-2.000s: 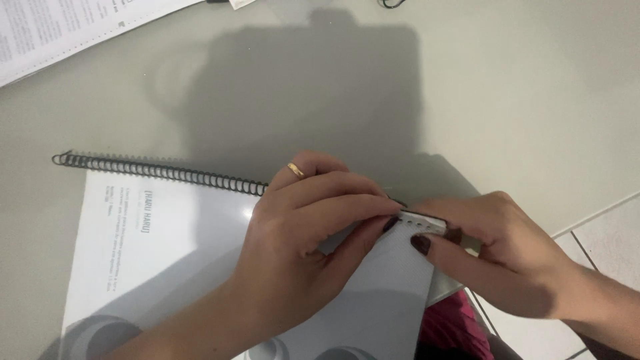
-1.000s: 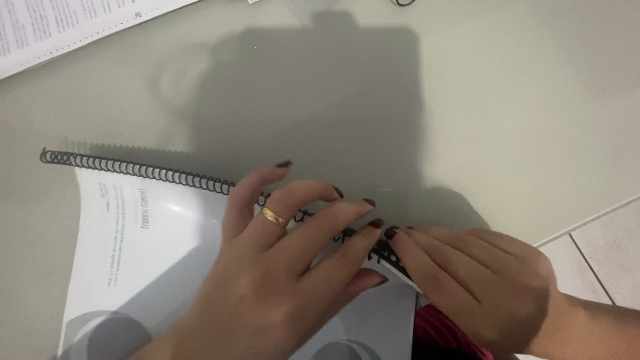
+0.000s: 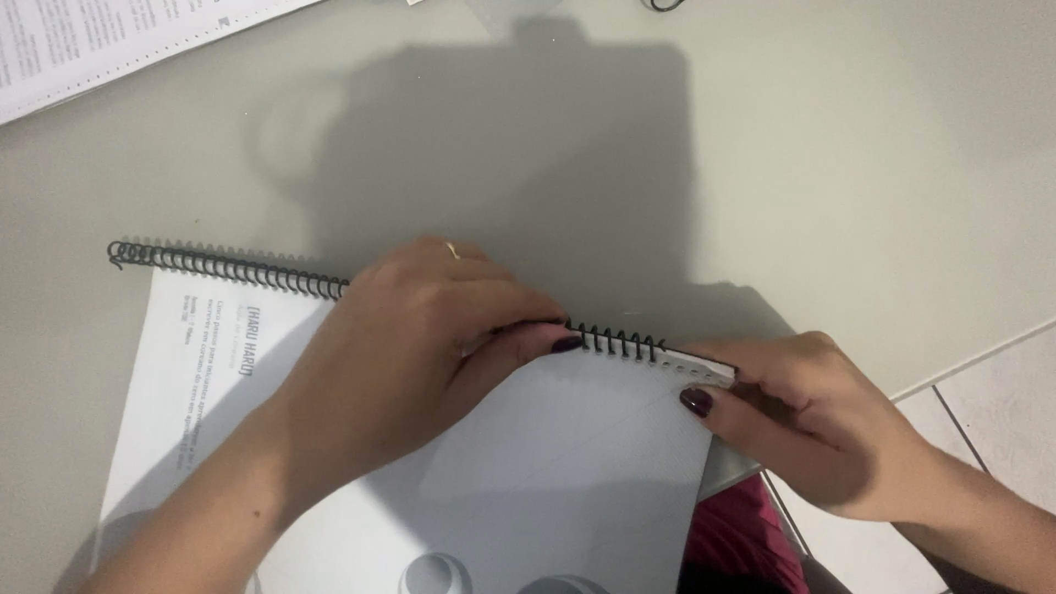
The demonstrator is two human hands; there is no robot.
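A black plastic spiral binding coil [image 3: 239, 271] runs along the punched top edge of a booklet with a clear cover [image 3: 544, 462], which lies on the table. The coil's left end sticks out past the booklet's corner. My left hand [image 3: 429, 346] pinches the coil and edge between thumb and fingers, right of the middle; it hides part of the coil. A few loops show to its right, ending before the last punched holes. My right hand [image 3: 800, 421] grips the booklet's right corner, thumb on top beside those bare holes and fingers behind the edge.
Punched printed sheets [image 3: 107, 41] lie at the upper left of the pale table [image 3: 825, 165]. A thin black loop [image 3: 664, 4] shows at the top edge. The table's edge runs along the right, above floor tiles [image 3: 1006, 412] and magenta cloth [image 3: 738, 536].
My left fingers were spread over the coil one second ago and now pinch it. My right hand's thumb and fingers have parted around the corner, uncovering coil loops and bare holes.
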